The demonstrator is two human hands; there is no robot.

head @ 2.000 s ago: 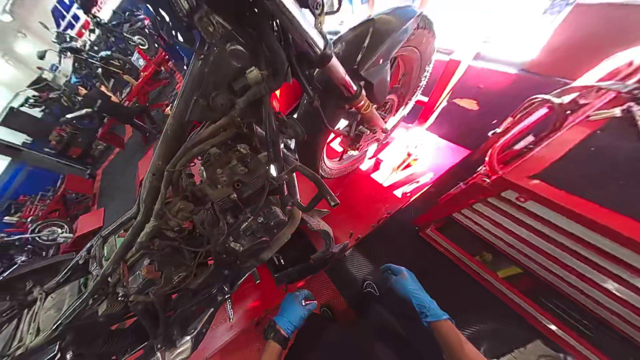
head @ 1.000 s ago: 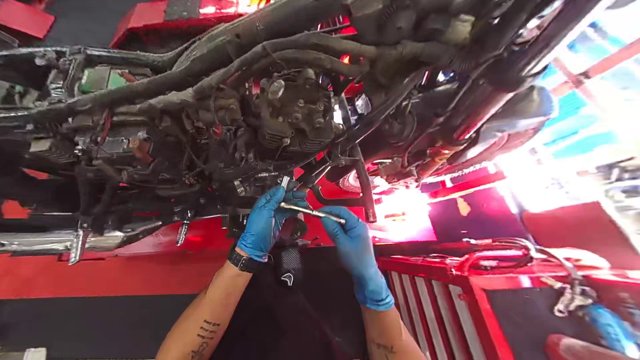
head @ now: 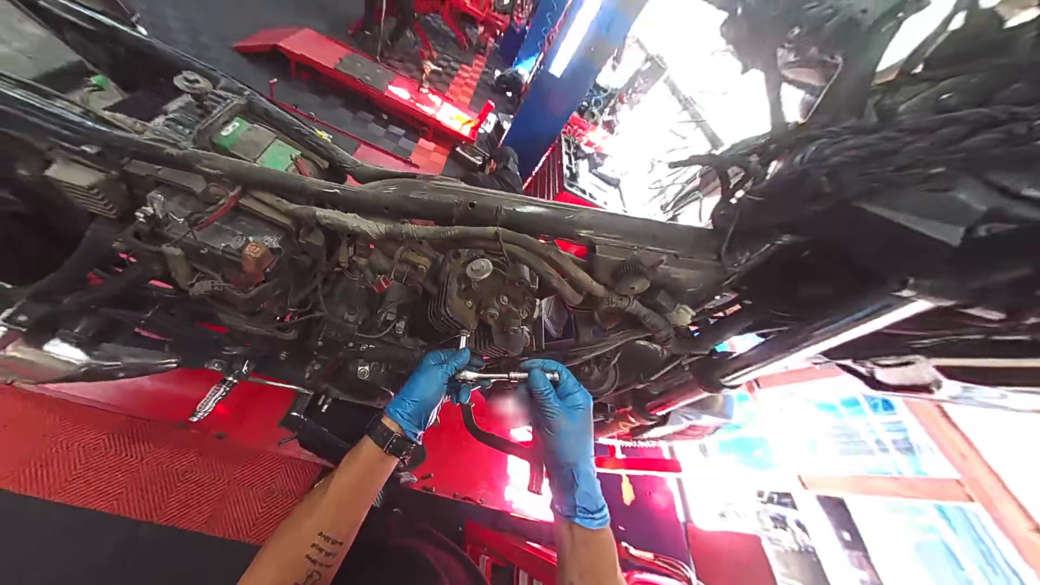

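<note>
A metal ratchet wrench [head: 504, 377] lies crosswise between my gloved hands, at the near side of a motorcycle's finned engine cylinder head [head: 487, 301]. My left hand [head: 426, 392] closes around the ratchet's head end, and a shiny extension or socket [head: 464, 340] points from these fingers to the lower edge of the cylinder fins. Whether its tip sits on a bolt cannot be told. My right hand [head: 561, 414] grips the ratchet's handle near its right end. Both hands wear blue gloves.
The motorcycle's frame tube [head: 487, 207] and a wrapped wiring harness [head: 374, 227] run above the engine. A metal footpeg [head: 216, 396] sticks out at the left. A curved dark lever or pipe [head: 496, 443] lies below my hands. A red lift platform [head: 146, 455] extends underneath.
Two seconds ago my hands were apart, lower beside the motorcycle. Both have come together at the engine with the ratchet, and its socket end now reaches the cylinder fins. The view has turned strongly.
</note>
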